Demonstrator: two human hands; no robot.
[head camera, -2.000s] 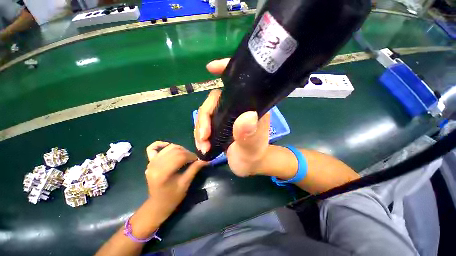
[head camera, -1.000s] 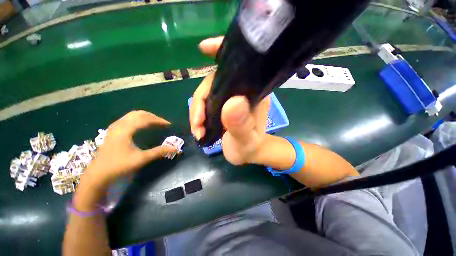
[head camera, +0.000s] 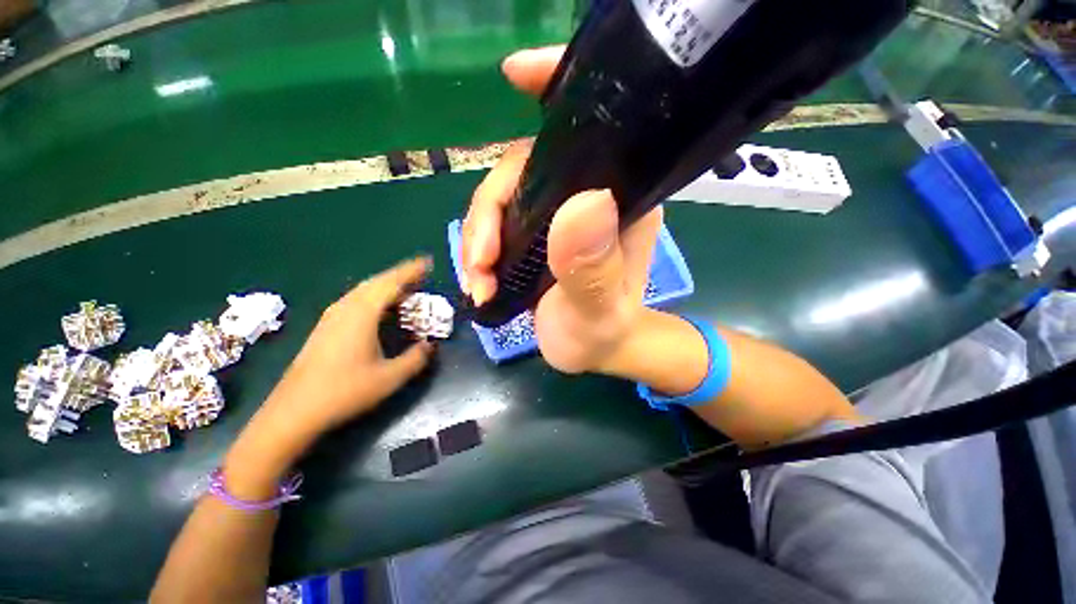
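A large black electric screwdriver slants across the upper middle, its tip down over the light-blue screw tray. My right hand, with a blue wristband, is closed around its lower grip. The tray holds many tiny silvery screws. My left hand, with a purple wristband, is open, thumb and fingers apart around a small white module on the bench; no clear grip shows. A loose pile of white modules with brassy bits lies at the left. The screwdriver's tip is hard to make out.
Two black pads lie on the near bench. A white power strip is behind the tray. A darker blue tray stands at the right. The pale divider strip borders the green conveyor. A black cord crosses my right forearm.
My left hand first worked at the screwdriver tip, then moved left, and now is back around the single module. The black pads, earlier mostly covered, are visible. My right hand still holds the screwdriver.
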